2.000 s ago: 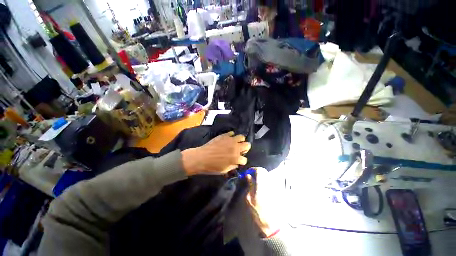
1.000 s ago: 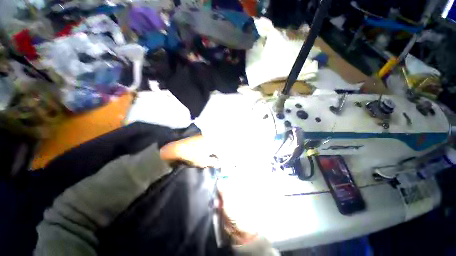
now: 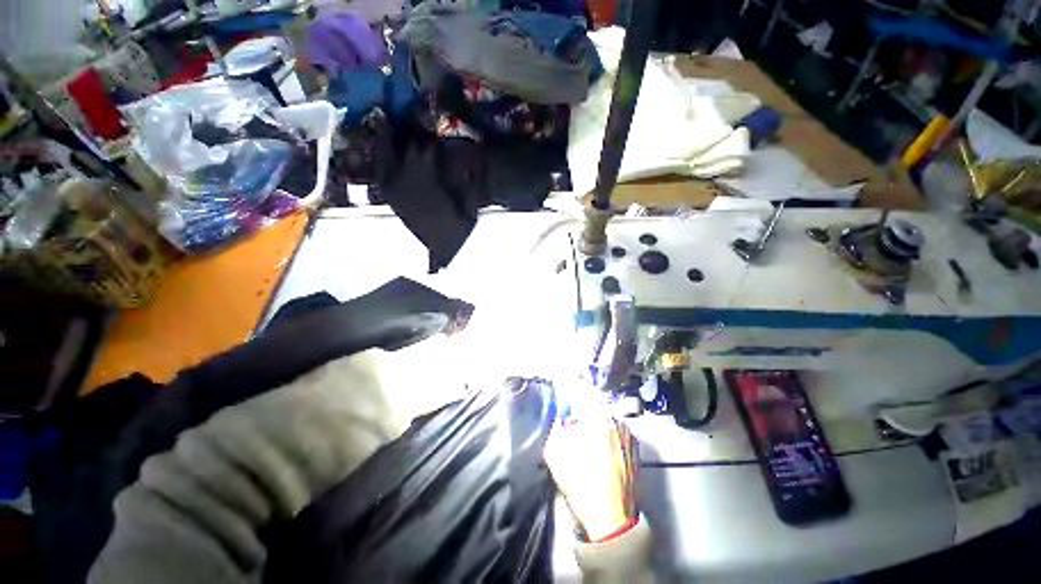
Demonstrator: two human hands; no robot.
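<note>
The shiny black garment (image 3: 457, 491) lies heaped in front of me, left of the needle area, with its edge running up to the presser foot (image 3: 611, 394). A small blue patch shows at that edge. My right hand (image 3: 594, 468) is just below the presser foot, beside the garment's edge; glare hides its fingertips and grip. My left hand (image 3: 440, 363) reaches over the garment from the left and is almost wholly washed out by the light. The white sewing machine (image 3: 776, 274) with a teal stripe stands to the right.
A smartphone (image 3: 788, 445) lies right of the needle area, near a black loop (image 3: 699, 399). An orange sheet (image 3: 200, 302) and plastic bags (image 3: 223, 171) are at the left. Cream-white cloth (image 3: 674, 120) lies behind the machine. A dark pole (image 3: 622, 114) rises from the machine head.
The view has swung right and down towards the machine. The garment's edge and both hands have moved to the needle area. The black cloth in front is spread flatter.
</note>
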